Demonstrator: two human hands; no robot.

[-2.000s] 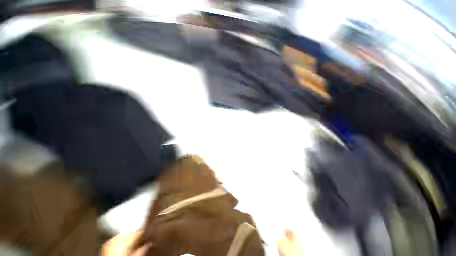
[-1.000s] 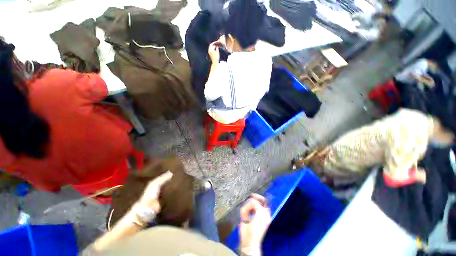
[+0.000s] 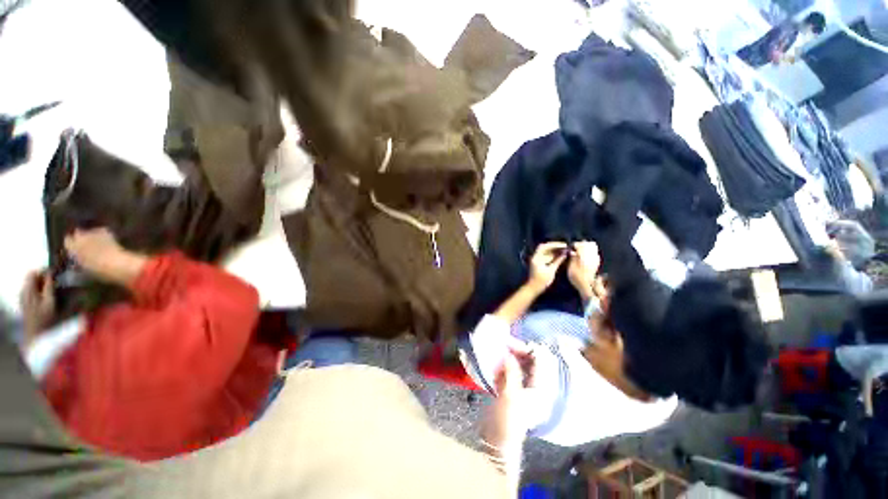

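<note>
Brown garments (image 3: 389, 263) lie on the white table and hang over its front edge. Pale drawcords (image 3: 401, 216) show on them. A darker brown cloth (image 3: 282, 58) at the top is blurred; what holds it, if anything, cannot be seen. My right hand (image 3: 514, 375) is raised at the lower middle, below the table edge, in front of a white-clothed worker's back. Its fingers look curled and blurred; whether it holds something is unclear. My left hand is not visible. My beige clothing fills the bottom.
A worker in red (image 3: 170, 341) sits at left, hands on brown cloth. A worker in white (image 3: 560, 380) sits at right, handling black garments (image 3: 545, 195). Dark folded garments (image 3: 745, 161) lie farther along the table. A wooden stool (image 3: 633, 479) stands at bottom right.
The view has turned from the floor and blue bins to the table. The brown cloth by my left hand has left my lap area, and that hand is out of view. My right hand remains raised.
</note>
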